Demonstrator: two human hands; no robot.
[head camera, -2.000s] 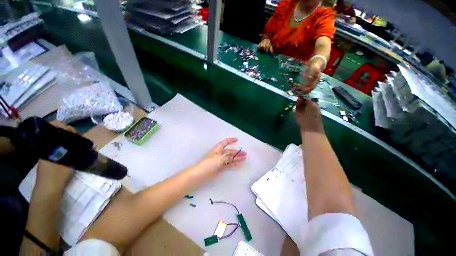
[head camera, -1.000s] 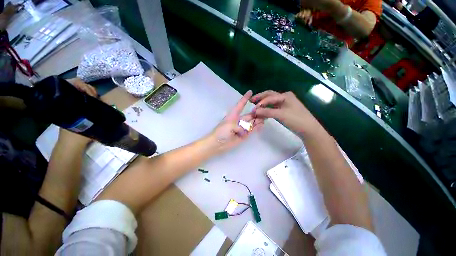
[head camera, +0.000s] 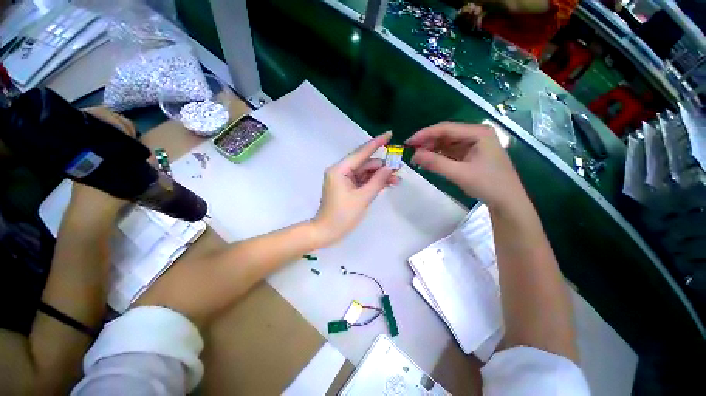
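My left hand (head camera: 352, 186) and my right hand (head camera: 457, 158) are raised over the white paper sheet (head camera: 298, 131). The left fingers hold a small silver-white pouch battery with a yellow edge (head camera: 394, 157). The right fingers pinch a small green circuit board (head camera: 409, 155) just beside it. Whether wires join the two is hidden. A circuit board assembly (head camera: 389, 315) lies on the paper below, wired to a battery (head camera: 354, 312) and a smaller green board (head camera: 337, 326). Loose small green boards (head camera: 310, 257) lie near it.
White plastic housings (head camera: 457, 278) lie at right, another (head camera: 391, 375) at the bottom edge. A black electric screwdriver (head camera: 101, 158) hangs at left, by a neighbour's arm. A green tin (head camera: 241, 139), white-parts dish (head camera: 203, 117) and bag (head camera: 159, 76) stand behind. A person in orange is opposite.
The right hand has come back from the person opposite, and both hands have met over the paper. The battery has turned upright between the left fingers. The view has shifted.
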